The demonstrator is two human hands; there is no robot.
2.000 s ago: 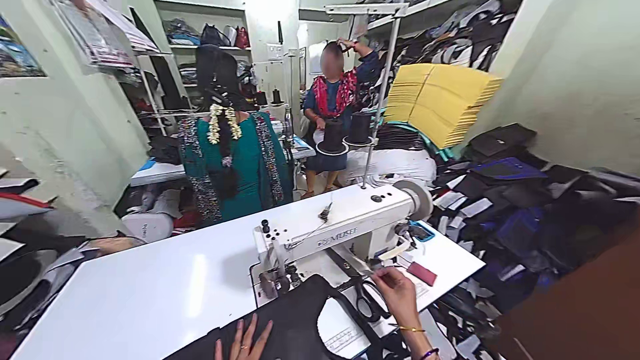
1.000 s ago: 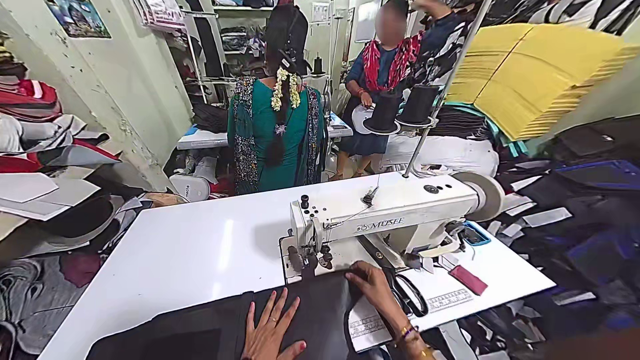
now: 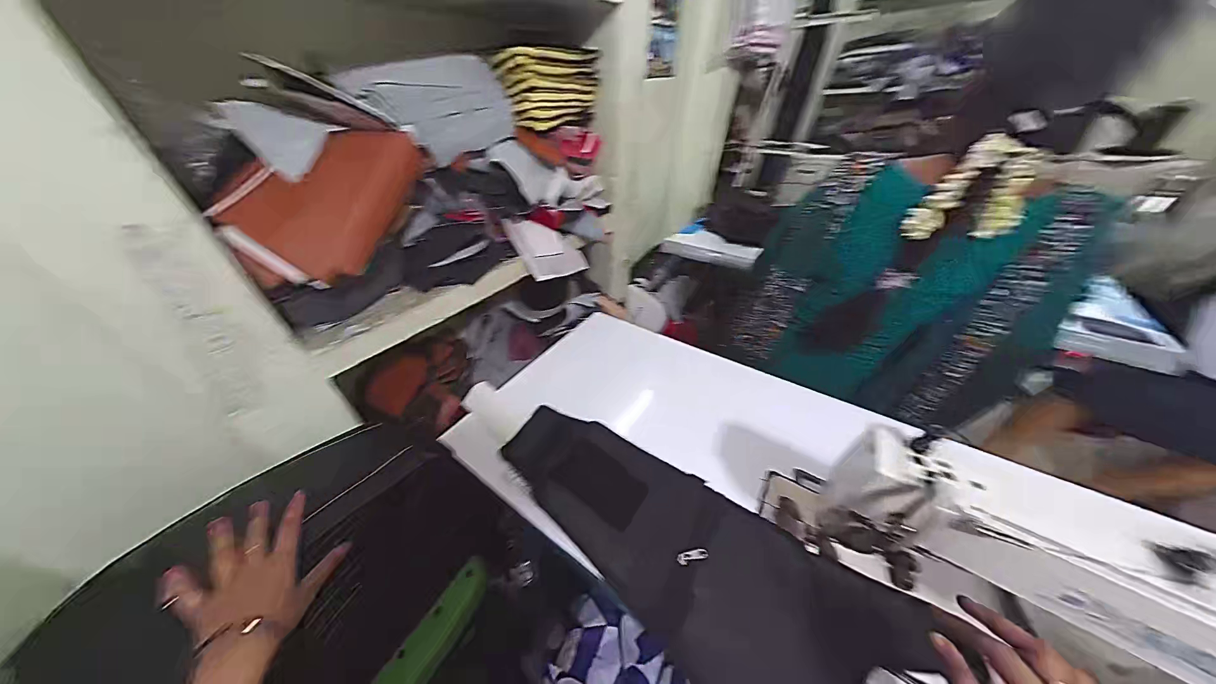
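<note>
My left hand [image 3: 249, 589], fingers spread, is at the lower left over a dark surface beside the table, holding nothing. A black fabric piece [image 3: 760, 579] lies along the near part of the white table, with a small metal zipper pull [image 3: 693, 556] on it. My right hand [image 3: 1007, 655] is at the lower right edge, partly out of view, its fingers at the black fabric; its grip is unclear. The white sewing machine [image 3: 883, 480] stands behind the fabric, its needle area close to the cloth.
The white table [image 3: 617, 370] has its left corner near a shelf [image 3: 418, 328] stacked with leather-like pieces [image 3: 332, 204] and scraps. A person in teal [image 3: 855, 275] sits beyond the table. A green object [image 3: 437, 622] is low between my left hand and the fabric.
The view has swung left. My left hand has left the black fabric, where it lay flat before, and is off to the left of the table.
</note>
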